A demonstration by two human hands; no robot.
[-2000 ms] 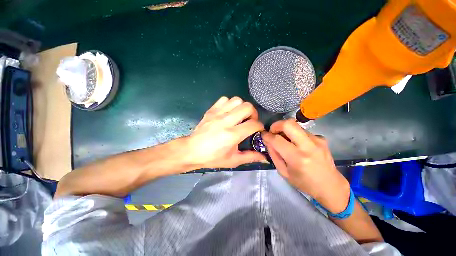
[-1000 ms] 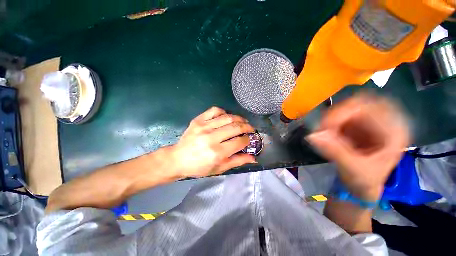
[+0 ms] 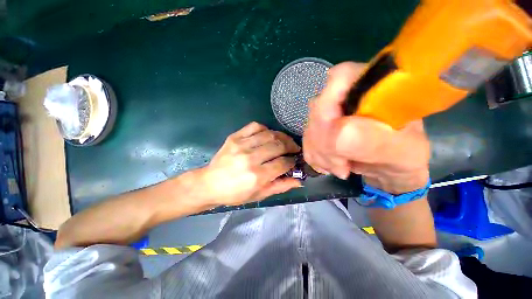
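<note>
My left hand holds a small round unit at the bench's near edge. Only a bit of its purple-silver face shows between my fingers. My right hand is closed around the nose end of the orange electric screwdriver, just right of the unit. The driver's tip is hidden by my fingers, so I cannot tell if it touches the unit. The round grey screw plate lies just beyond my hands, its right side covered by my right hand.
A round tin with white wadding stands left beside a brown cardboard sheet. A blue-black box is at the far left. A solder wire reel is at the far right. A blue stool stands below the bench edge.
My right hand left the unit, moved out to the right, then took hold of the orange screwdriver and brought it over beside the unit. My left hand has stayed on the unit.
</note>
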